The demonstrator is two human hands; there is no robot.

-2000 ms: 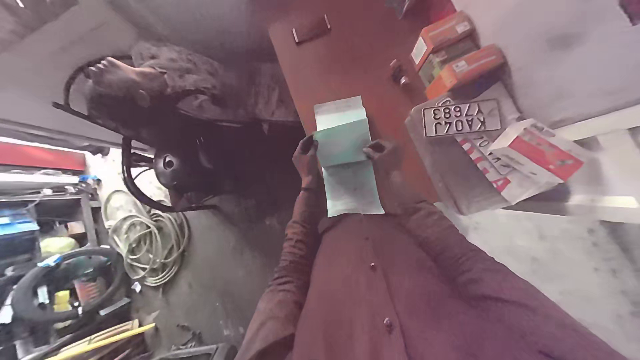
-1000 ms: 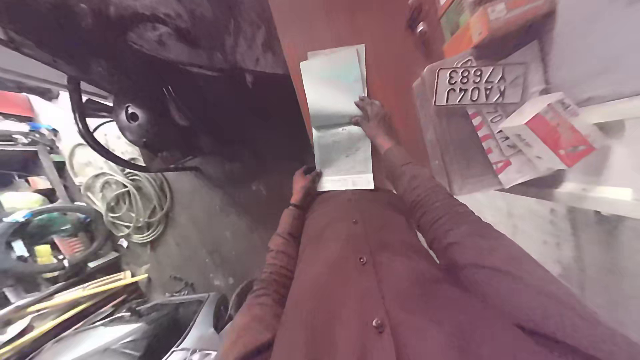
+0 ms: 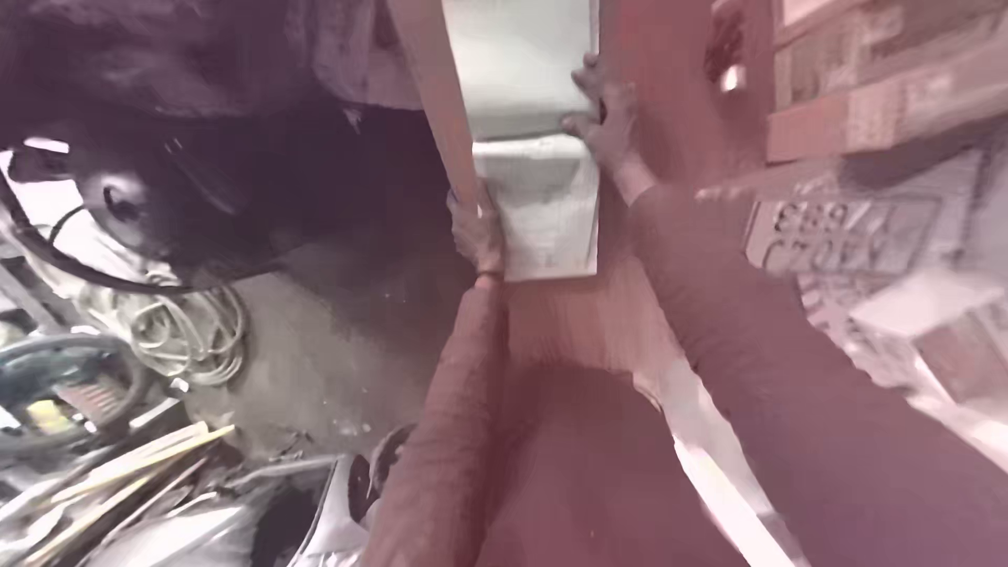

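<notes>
A pale booklet or pad of paper sheets (image 3: 543,209) lies open on a reddish-brown tabletop (image 3: 669,118), with a fold or page edge across its middle. My left hand (image 3: 476,232) is at the table's left edge, against the lower left side of the paper; whether it grips the paper or the edge, I cannot tell. My right hand (image 3: 610,118) rests on the paper's right side near the fold, its fingers spread.
At the right are cardboard boxes (image 3: 858,118), a vehicle number plate (image 3: 843,236) and a white-and-red box (image 3: 945,331). A coiled hose (image 3: 189,331) lies on the floor at the left, near a black chair (image 3: 118,197). Long yellow strips (image 3: 142,465) lie at lower left.
The paper has gone from being held up between both hands to lying on the table. My right hand stays at its right side. The view has moved closer to the table.
</notes>
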